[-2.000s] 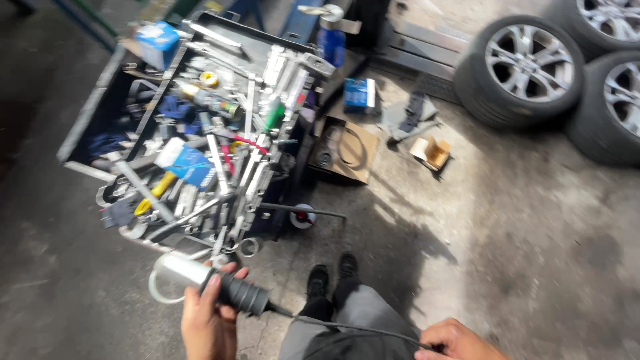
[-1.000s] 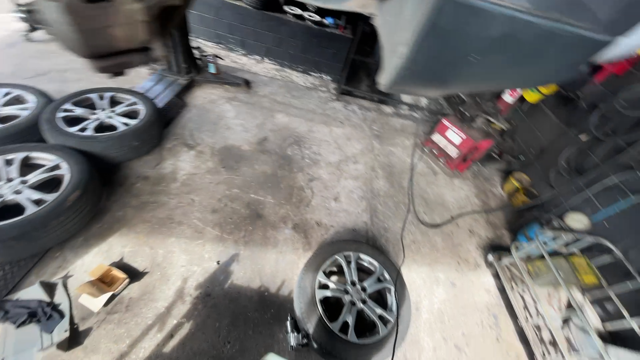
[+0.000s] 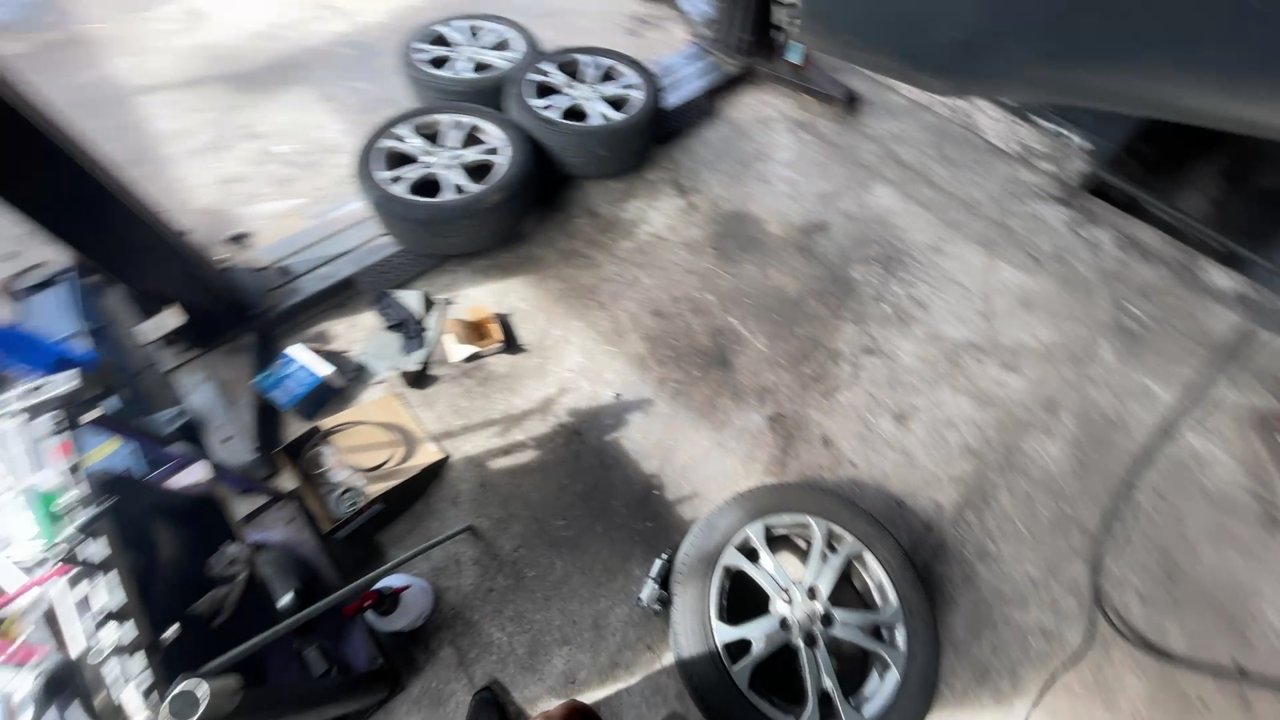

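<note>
Neither my left hand nor my right hand can be made out. A small brownish shape (image 3: 568, 710) is cut off by the bottom edge, too little of it to identify, beside a dark shoe (image 3: 490, 702). Flat on the concrete lies a wheel with a silver alloy rim (image 3: 810, 610), and a small metallic tool (image 3: 655, 583) is close to its left side. A long metal bar (image 3: 340, 598) sticks out from the tool cart at left, above a white container with a red part (image 3: 402, 602).
Three alloy wheels (image 3: 440, 160) lie at the upper left. Blurred tools (image 3: 60, 560) fill the left edge. Nearby are an open cardboard box (image 3: 385, 440), a blue box (image 3: 295, 378) and a small carton (image 3: 474, 334). A cable (image 3: 1100, 560) crosses the floor at right.
Two seconds ago my left hand held a cylindrical corded device and my right hand its cable; both are now out of sight. The view has swung widely, away from the tool cart and partly back.
</note>
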